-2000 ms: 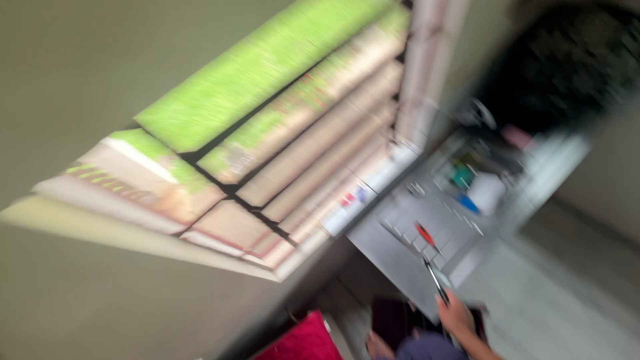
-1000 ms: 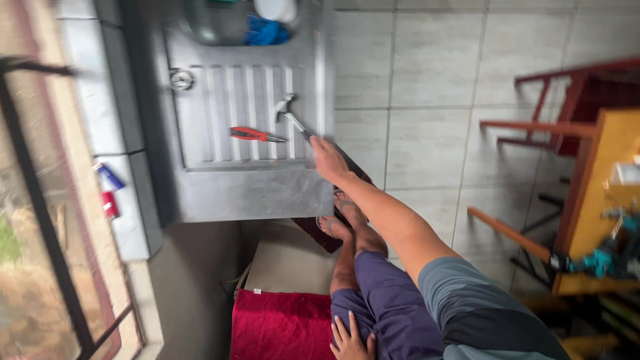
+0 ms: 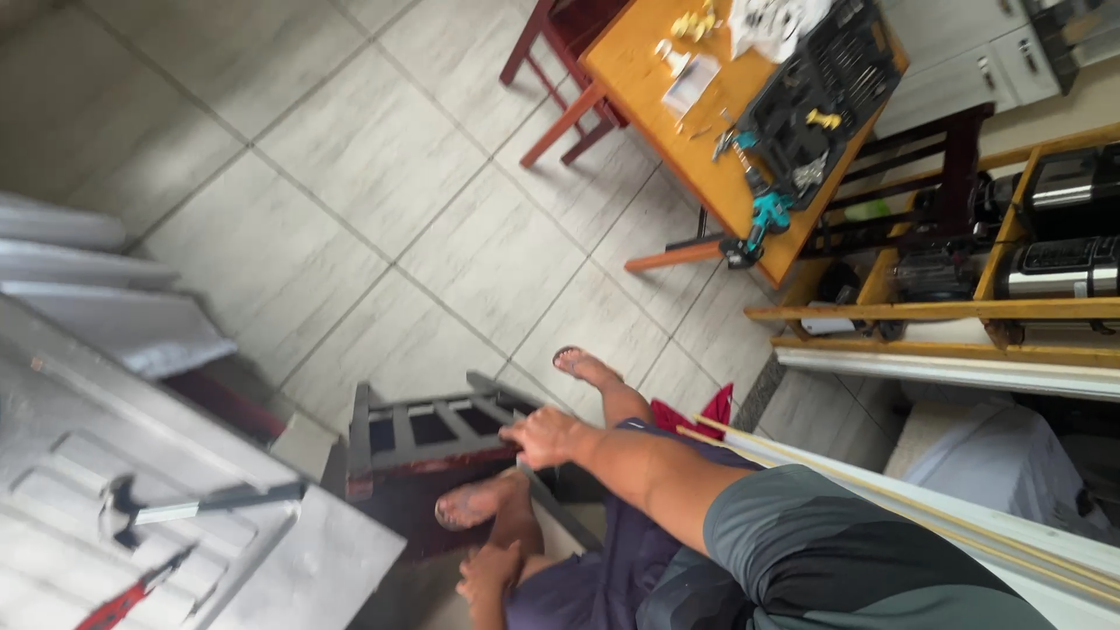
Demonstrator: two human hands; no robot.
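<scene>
A claw hammer (image 3: 201,506) with a dark grip lies on the steel sink drainboard (image 3: 289,560) at the lower left, beside a red-handled hand tool (image 3: 131,599). My right hand (image 3: 544,435) is at the dark wooden chair (image 3: 411,455), its fingers closed around an edge of the frame. Against my bent leg rests my left hand (image 3: 490,570), empty, at the bottom centre. One sandalled foot (image 3: 472,503) is on the chair; the other (image 3: 582,363) is farther out over the tiled floor.
A wooden table (image 3: 647,114) at the upper right holds a teal cordless drill (image 3: 766,223) and an open black tool case (image 3: 814,96). Red-brown chairs (image 3: 569,52) stand around it. Wooden shelving (image 3: 962,311) with appliances is at right. White cloth (image 3: 114,297) hangs at left.
The hammer, in my right hand one second ago, lies on the drainboard. My right hand has moved to the chair. The view has swung strongly toward the floor and table.
</scene>
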